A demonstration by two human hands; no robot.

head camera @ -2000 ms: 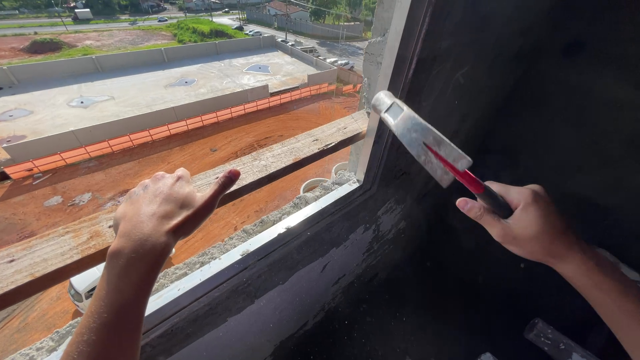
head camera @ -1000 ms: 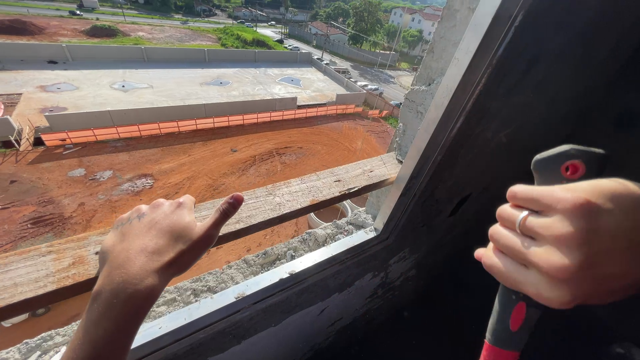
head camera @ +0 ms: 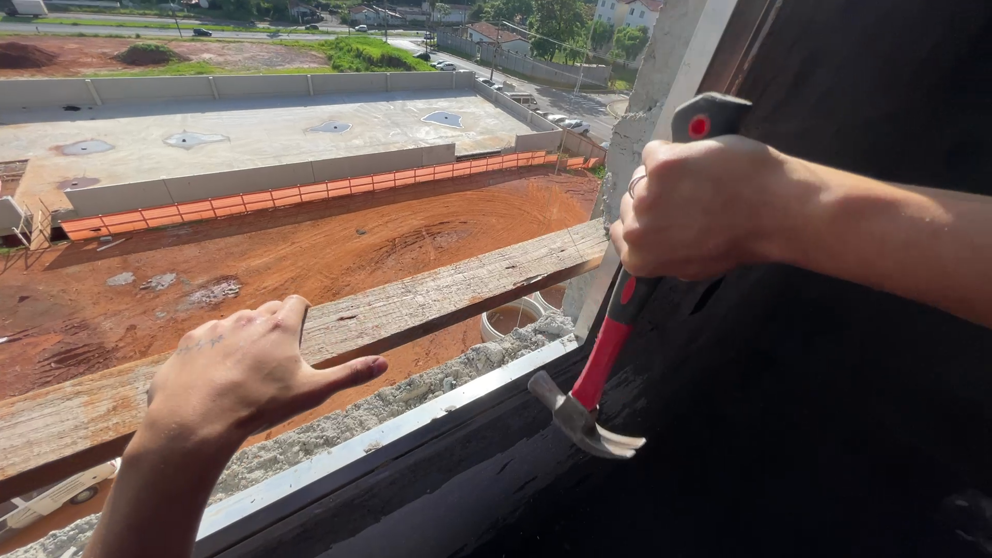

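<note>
My right hand grips the black and red handle of a claw hammer. The hammer hangs head down, its steel head below my fist and near the lower corner of a metal window frame. A ring is on one finger. My left hand rests on a rough wooden plank that runs across the opening outside the frame. Its thumb points to the right, and whether the fingers curl round the plank's far edge is hidden.
Broken concrete lines the sill between frame and plank. A dark wall fills the right side. Far below lie red soil, an orange fence, concrete rings and part of a white vehicle.
The hammer has turned from head up to head down in my right hand, which now is nearer the frame's side. My left hand stays at the plank.
</note>
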